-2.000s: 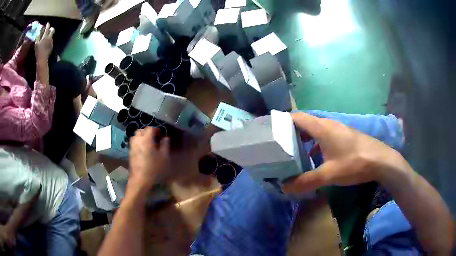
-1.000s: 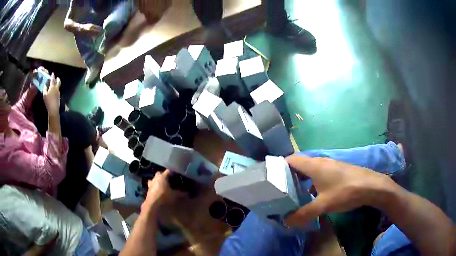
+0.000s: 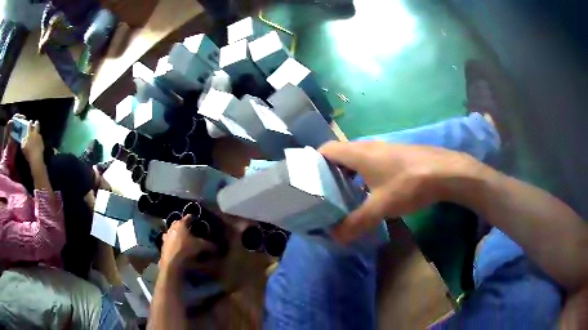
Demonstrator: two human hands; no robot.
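My right hand (image 3: 393, 184) holds a white and pale blue-grey retail box (image 3: 277, 193) on its side above my knee, with a white flap at the near end. My left hand (image 3: 180, 242) is at the cluster of black tubes (image 3: 132, 140), its fingertips at the rims of upright tubes; whether it grips one is unclear. Two more black tubes (image 3: 264, 240) stand between my hands. Another retail box (image 3: 184, 178) lies tilted on the tubes behind my left hand.
Many retail boxes (image 3: 242, 61) with flaps stand upright beyond the tubes. Others (image 3: 116, 213) stand at the left. A person in a pink checked top (image 3: 32, 222) sits at the left. Brown cardboard (image 3: 412, 277) is beside my knee. The green floor (image 3: 412, 84) lies at the right.
The view has shifted. My left hand has moved among the tubes, its fingertips now at the tube rims. My right hand still holds the same box in much the same pose.
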